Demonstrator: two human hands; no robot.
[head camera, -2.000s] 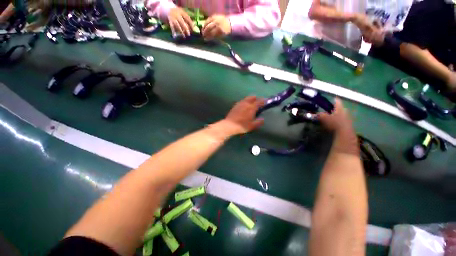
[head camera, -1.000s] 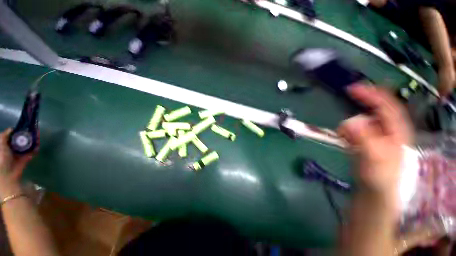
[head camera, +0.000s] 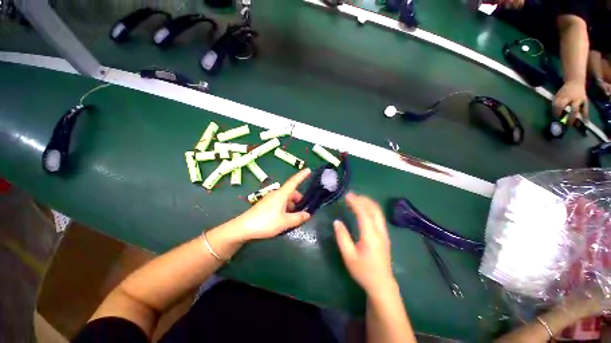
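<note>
My left hand (head camera: 271, 211) reaches in from the left, with thumb and fingers around a dark housing (head camera: 315, 194) that has a pale oval face. A thin curved dark part lies along its right side. My right hand (head camera: 365, 244) is just right of it, slightly blurred, with fingers apart and empty. Light-green battery cells (head camera: 234, 161) with thin red and black wires lie in a loose pile beyond my left hand. Inner details of the held housing are too small to tell.
A curved dark shell (head camera: 435, 228) and black tweezers-like tool (head camera: 442, 268) lie right. Clear plastic wrap (head camera: 583, 214) covers pink-red and white things. Another dark housing (head camera: 59, 144) lies left. More housings (head camera: 175, 30) lie beyond the white strip (head camera: 221, 104). Other people's hands show right.
My left hand has come from the far left to the middle, leaving a housing there. My right hand has moved left and down, and the housing is now in my left hand.
</note>
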